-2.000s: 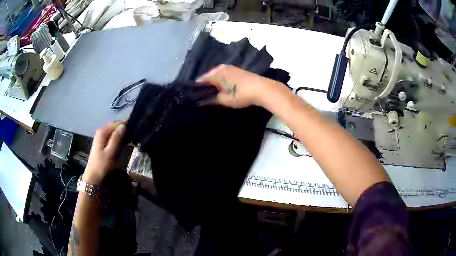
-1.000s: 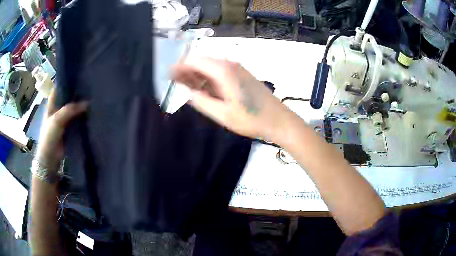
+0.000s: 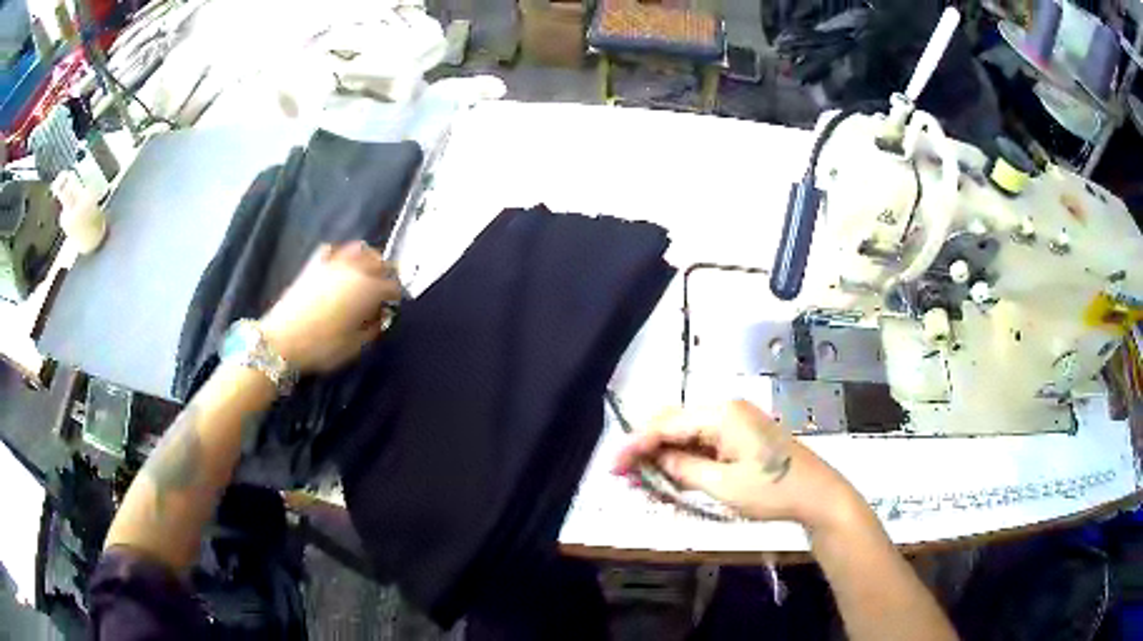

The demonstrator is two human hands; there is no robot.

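A thick black cloth bundle [image 3: 501,363] lies on the white table and hangs over its front edge. A charcoal cloth pile [image 3: 339,188] lies to its left, across the grey surface, also hanging over the edge. My left hand [image 3: 328,307] is over the charcoal pile, beside the black bundle, with fingers curled; whether it grips cloth is hidden. My right hand [image 3: 721,461] is above the table's front part, right of the black bundle, with its fingers closed on a thin dark item [image 3: 677,498], too unclear to name.
The cream sewing machine [image 3: 990,269] stands at right, with a black lamp bar [image 3: 796,238] on its left and steel plates [image 3: 808,403] below. A printed ruler [image 3: 990,498] runs along the front edge. White cloth [image 3: 276,56] is heaped behind; a small cream spool [image 3: 83,228] is at left.
The charcoal cloth raised at left now lies on the grey surface. The black bundle lies flatter on the table. My right hand has moved down and right, away from the cloth; my left hand has moved right.
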